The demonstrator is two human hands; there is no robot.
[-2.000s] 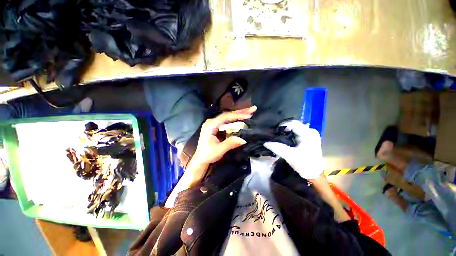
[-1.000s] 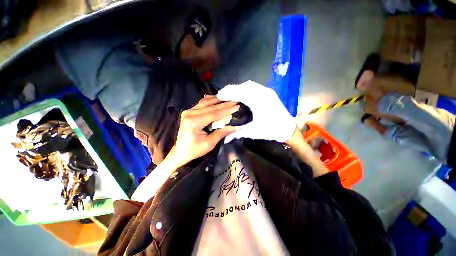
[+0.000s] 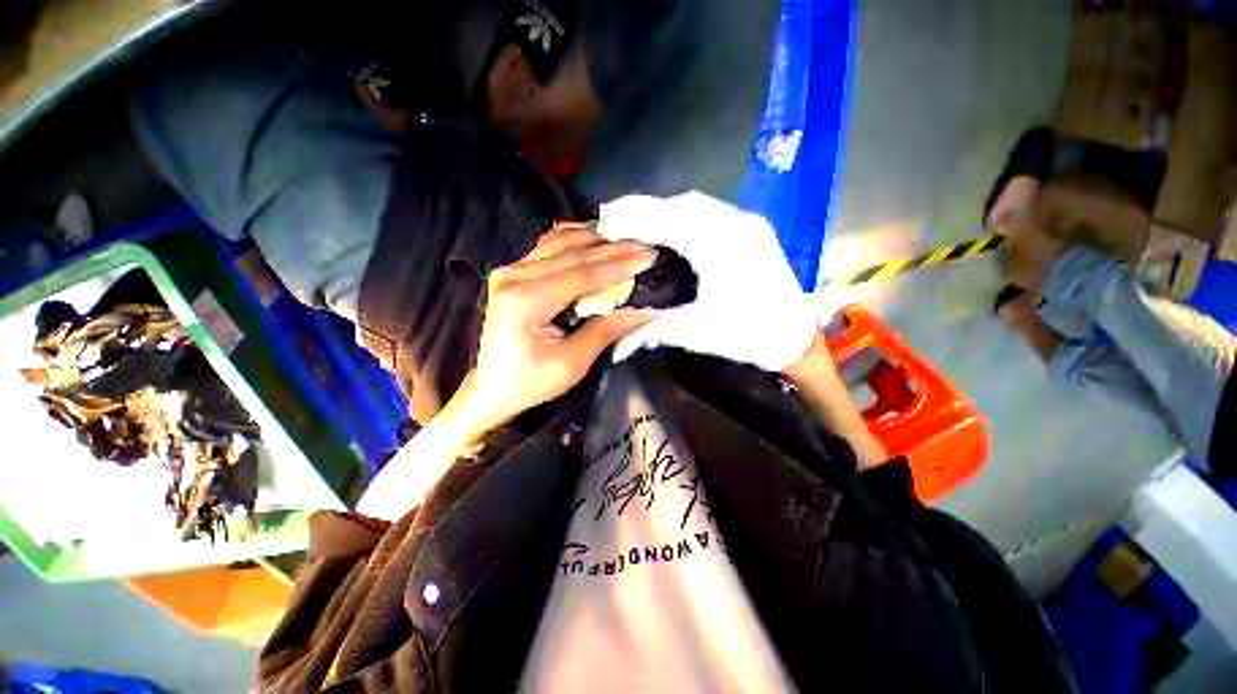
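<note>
My left hand [image 3: 550,309], bare, is closed on a small black-and-beige piece [image 3: 606,297] in front of my chest. The pale part shows between my left thumb and fingers, and the black part reaches toward the white glove. My right hand [image 3: 726,282], in the white glove, is pressed against the black part and holds it; the glove hides its fingers and part of the piece. Black-and-beige pieces [image 3: 149,393] lie heaped in the green-rimmed tray [image 3: 204,319] at the left.
The bench edge [image 3: 82,92] curves through the upper left. Blue bins [image 3: 319,366] stand beside the tray, with an orange carton [image 3: 224,599] under it. A red stool [image 3: 929,420] is at the right. Another person's legs [image 3: 1146,319] are at the far right, near cartons [image 3: 1194,122].
The view has swung off the bench, and the black pile is out of sight. My hands have closed together around the piece, which was spread between them two seconds ago.
</note>
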